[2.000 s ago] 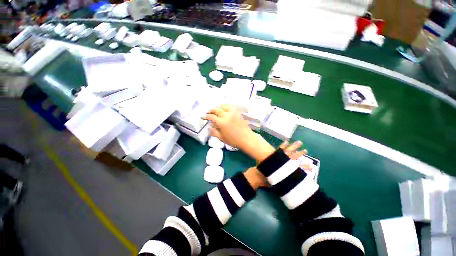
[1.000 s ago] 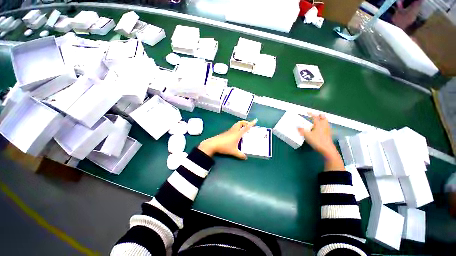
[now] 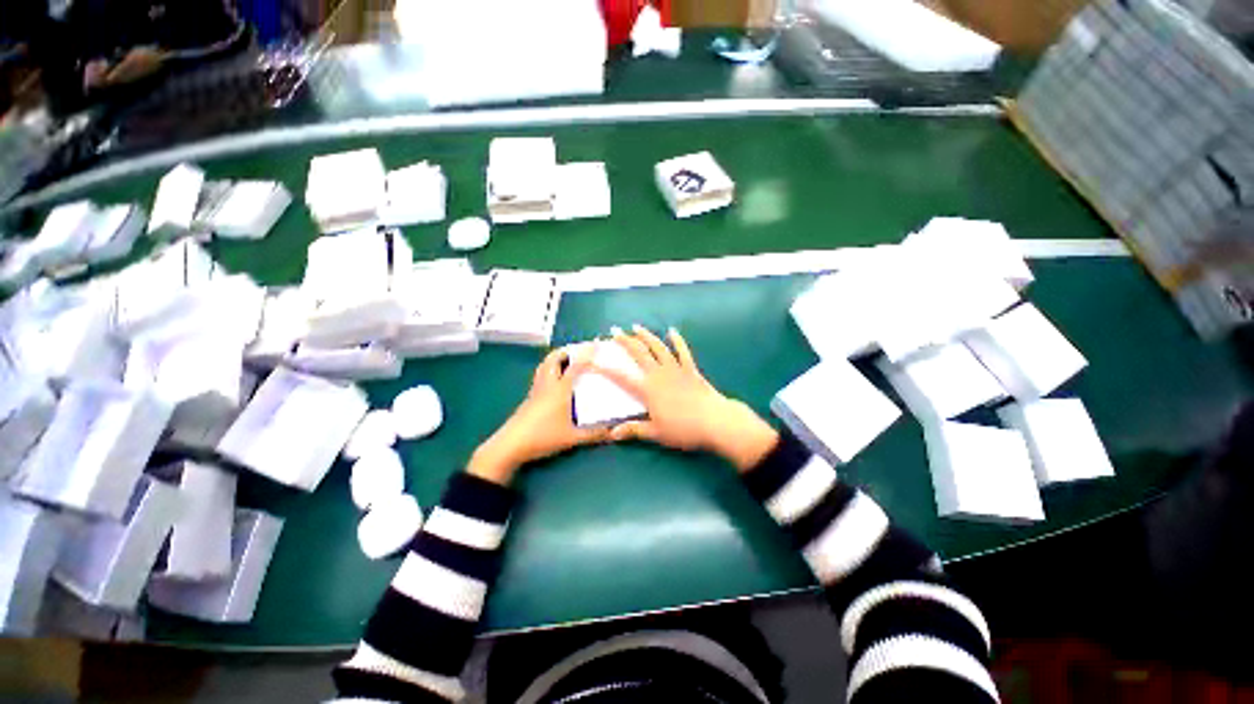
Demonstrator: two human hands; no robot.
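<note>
A small white box base (image 3: 605, 393) lies on the dark green tabletop in front of me. My left hand (image 3: 539, 421) holds its left side. My right hand (image 3: 677, 398) lies over its right side and top, with fingers spread across the far edge. The hands hide much of the box, so its inside cannot be told. Several glossy white pucks (image 3: 378, 479) lie left of my left hand. A box base with a dark edge (image 3: 519, 305) stands beyond the hands, beside stacked ones.
A heap of hollow white lids (image 3: 96, 440) covers the left side. White closed boxes (image 3: 983, 469) are piled at the right. Beyond the rail (image 3: 688, 270), the green belt (image 3: 825, 179) carries box sets and a picture-marked box (image 3: 695, 183). Grey stacked trays stand at the far right.
The view has turned to the right. My right hand has moved from a white box at the right to the base at my left hand. Both hands are now together on it.
</note>
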